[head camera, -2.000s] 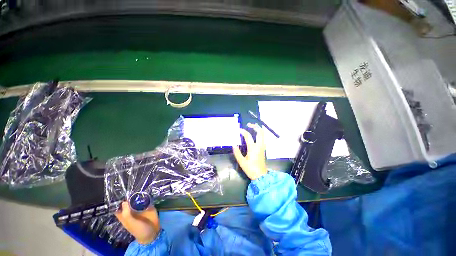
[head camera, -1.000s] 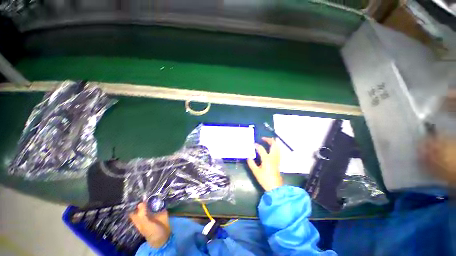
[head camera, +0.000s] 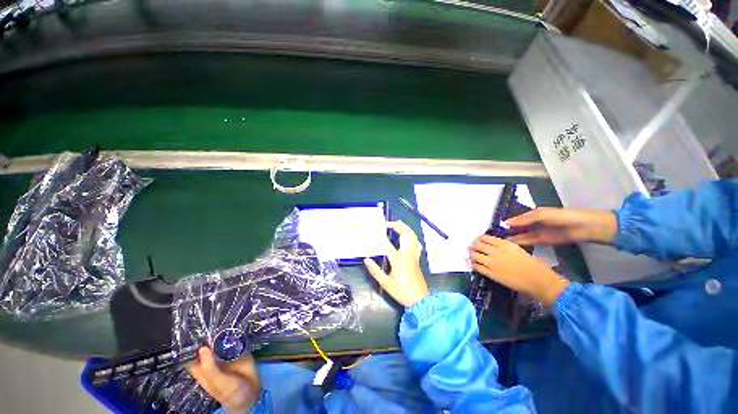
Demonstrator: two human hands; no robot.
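Note:
A black button panel assembly [head camera: 142,315] lies at the bench's front left, its key strip over the edge, with a clear plastic bag [head camera: 259,295] loose around its right part. My left hand [head camera: 226,380] holds the panel at its round rotary knob [head camera: 230,344]. My right hand [head camera: 400,267] is at the right edge of the tablet [head camera: 344,233], thumb and fingers apart; whether it grips the tablet I cannot tell. The tablet lies flat with a white screen. Yellow wires [head camera: 316,345] with a white connector [head camera: 324,373] hang at the bench edge.
Another person's hands [head camera: 526,255] are on a second black panel [head camera: 483,291] at right, over white paper [head camera: 441,252] with a pen [head camera: 423,218]. Bagged panel [head camera: 69,234] at left; blue crate [head camera: 101,394] below. Cream ring [head camera: 291,176] by the pale rail [head camera: 421,166]; white tote [head camera: 566,154] at right.
The other person's hands have come in from the right onto the second panel, which now stands more upright. My left hand stays at the knob; my right hand remains by the tablet.

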